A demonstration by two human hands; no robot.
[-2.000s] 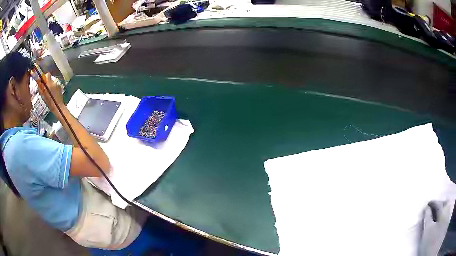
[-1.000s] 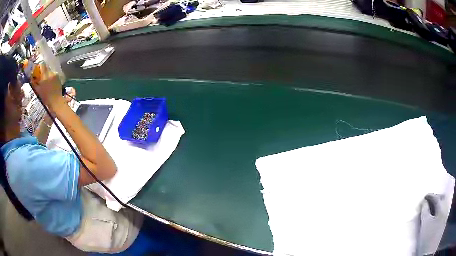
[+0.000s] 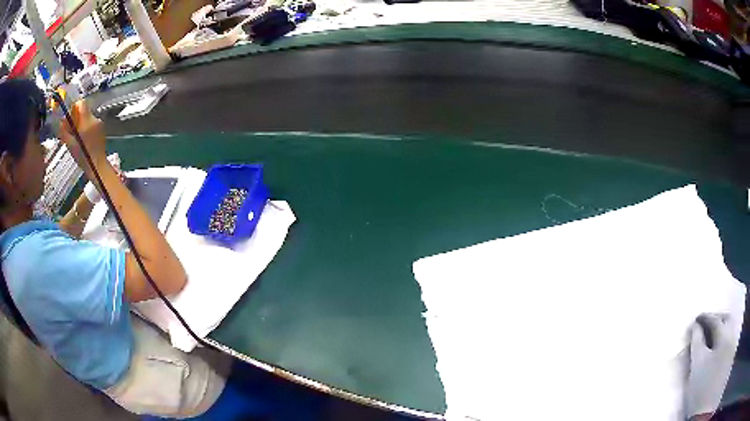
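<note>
A large white padding cloth with a ragged left edge lies on the green bench nearest me. At its right side is a fold with a dark grey patch. I cannot tell whether this is only cloth or part of a glove. Neither my left hand nor my right hand can be made out. A thin loose thread lies behind the cloth.
At left, a person in a light blue shirt holds an orange tool with a black cord. Before them a dark-faced unit and a blue bin of screws rest on white cloth. White parts lie on the dark belt.
The view has shifted slightly, so the bench things sit a little further left. The neighbour's raised hand has moved down and back up, and their other hand now shows by the unit.
</note>
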